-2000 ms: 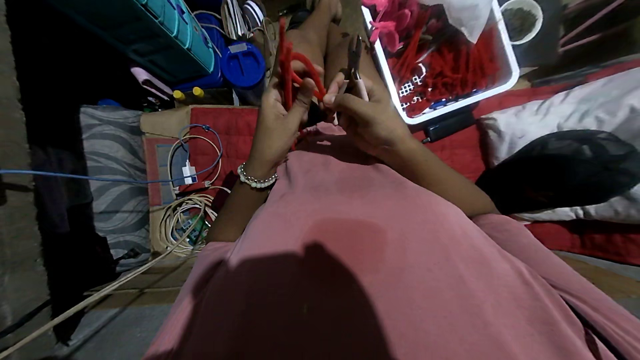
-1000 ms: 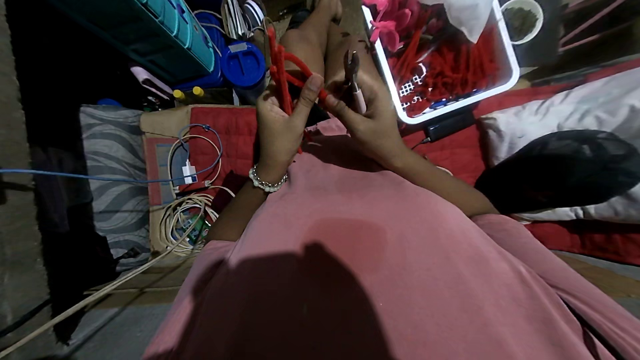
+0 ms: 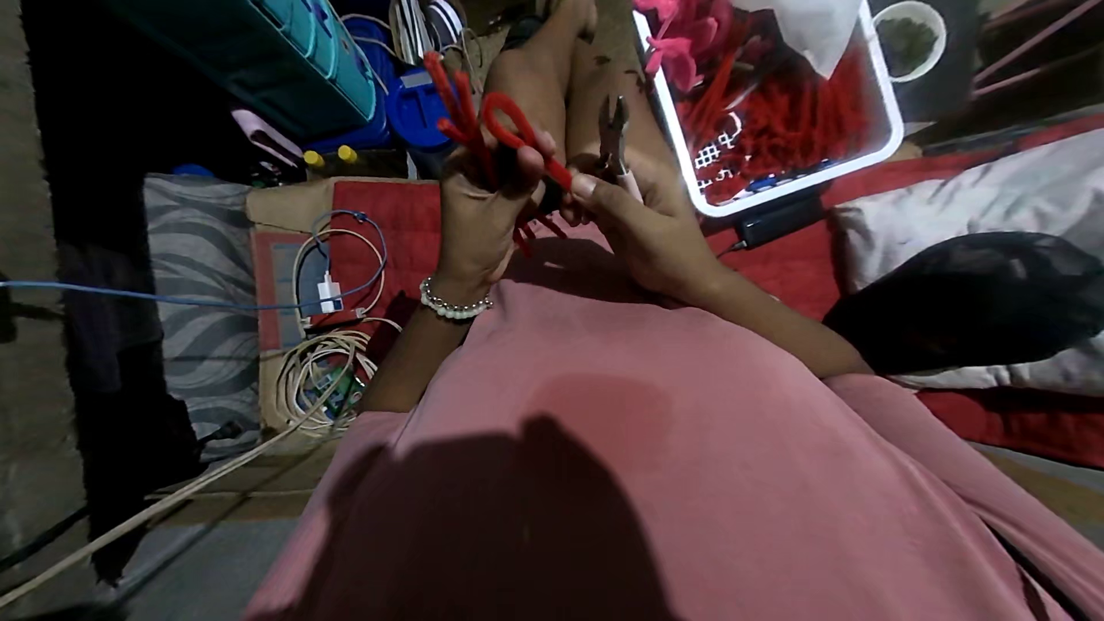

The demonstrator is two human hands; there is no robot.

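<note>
Several fuzzy red stems (image 3: 466, 129), which look like pipe cleaners, are held in my left hand (image 3: 492, 198), with their tips standing up above the fingers. One of them bends into a loop (image 3: 509, 121) near the left thumb. My right hand (image 3: 651, 220) pinches the end of this looped stem between thumb and fingertip. A pair of pliers or cutters (image 3: 615, 142) with pale handles also rests in my right hand, its metal jaws pointing up and away. Short red ends poke out below the hands, over the lap.
A white-rimmed plastic basket (image 3: 888, 142) with red stems and pink pieces stands at the upper right, near a small white cup (image 3: 936, 43). A black power brick (image 3: 780, 220) lies below the basket. Coiled cables (image 3: 319, 371) lie at the left, under a teal container (image 3: 285, 69).
The red stem between my hands now curves into a loop, where it ran as a slanting length one second ago. The pliers have stayed in my right hand throughout.
</note>
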